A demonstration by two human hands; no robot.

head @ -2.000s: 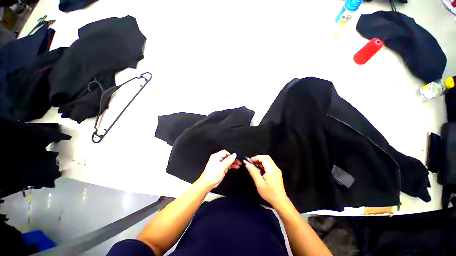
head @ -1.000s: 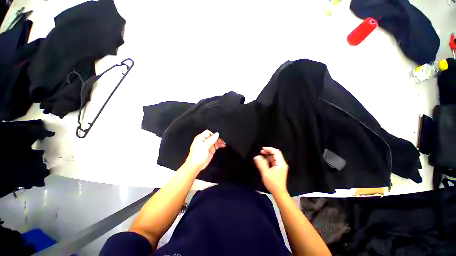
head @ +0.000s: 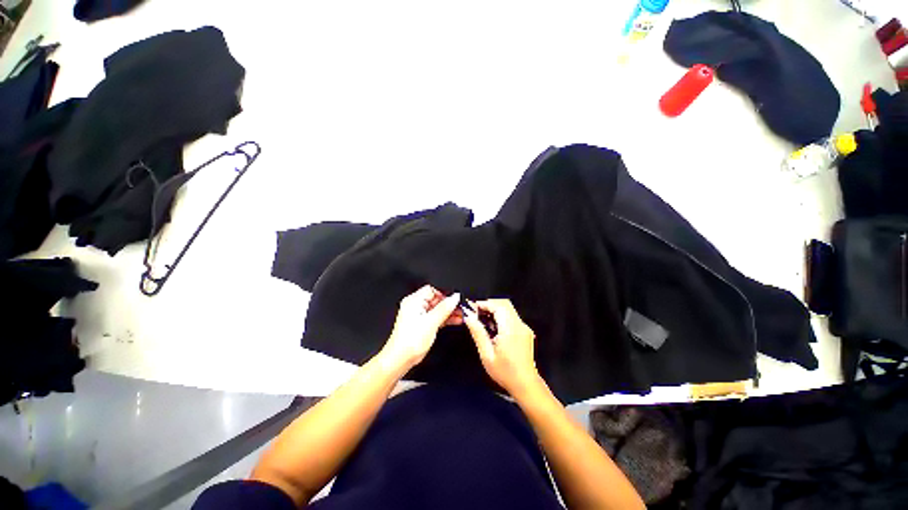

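Observation:
A black zip-front jacket (head: 558, 269) lies spread on the white table before me, with a pale zipper line along its right part and a grey care label (head: 646, 329) on it. My left hand (head: 423, 321) pinches a bit of the jacket fabric near its front edge. My right hand (head: 503, 342) is right beside it, fingertips almost meeting the left ones, fingers curled at the same fabric. Something dark and small shows at the right fingers; I cannot tell what it is. No needle or thread can be made out.
A black clothes hanger (head: 204, 214) and dark garments (head: 149, 120) lie at left. A red thread cone (head: 687, 91), a blue bottle (head: 645, 16), a dark cloth (head: 762, 65) and a yellow-capped bottle (head: 819, 156) are at upper right. A black bag (head: 868, 279) stands at the right edge.
One second ago my hands were apart; now they have come together at the fabric. The view has also shifted, and the blue bottle is visible again.

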